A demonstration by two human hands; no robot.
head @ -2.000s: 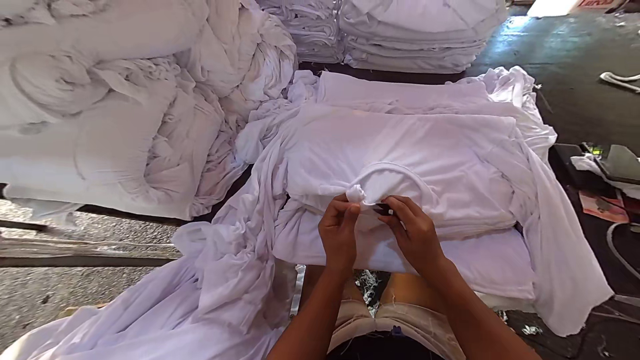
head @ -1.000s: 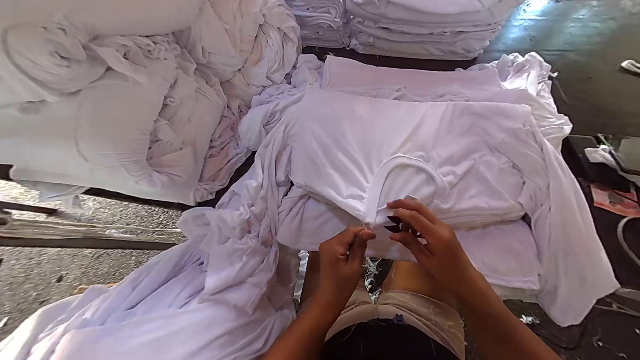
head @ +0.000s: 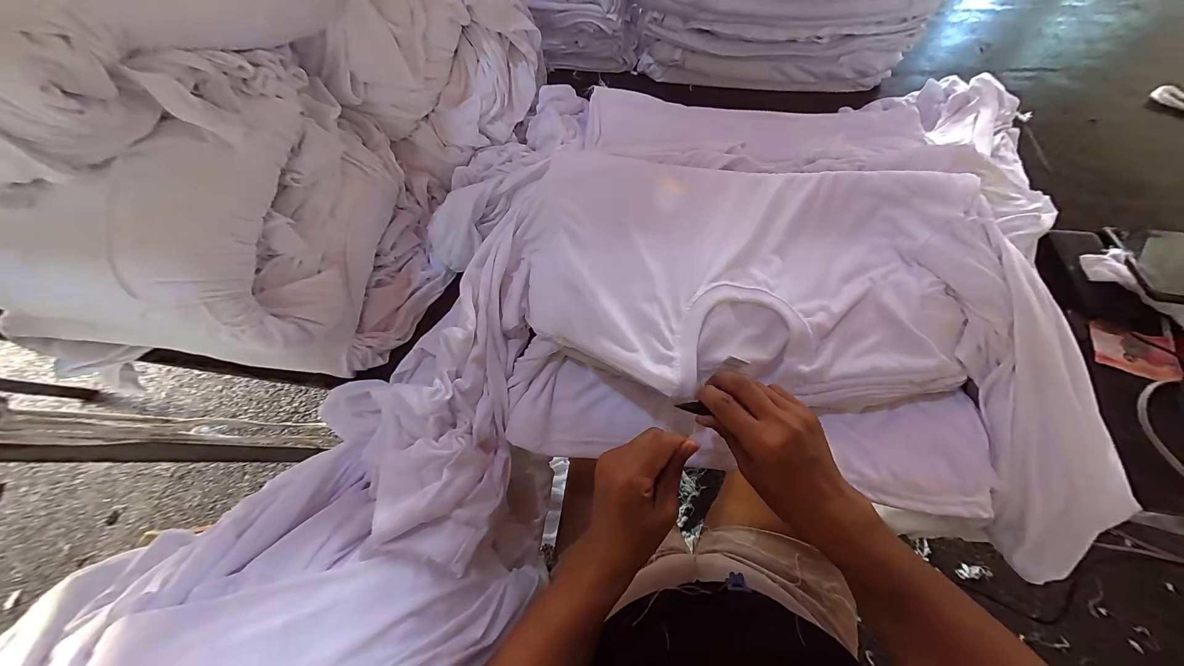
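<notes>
A white long-sleeved shirt [head: 758, 222] lies on a stack of white garments [head: 906, 453], its round neckline [head: 740, 296] facing me. My right hand [head: 772, 430] is at the near edge of that neckline, closed on a small dark pointed tool [head: 692, 407], perhaps thread snips; most of it is hidden in the fingers. Just left of it and lower, my left hand [head: 643, 476] is raised off the cloth with thumb and forefinger pinched together. Whether a thread is between those fingertips is too small to tell.
Heaped white fabric [head: 185, 213] fills the left side, and loose white cloth [head: 277, 573] hangs at lower left. Folded white stacks [head: 777, 46] stand at the back. At right are a dark device [head: 1161, 264] and a cable [head: 1152, 425]. Thread scraps [head: 971, 572] litter the floor.
Two seconds ago both hands were together on the neckline; my left hand has since come away, down and left. My right hand stays near the neckline with the dark tool.
</notes>
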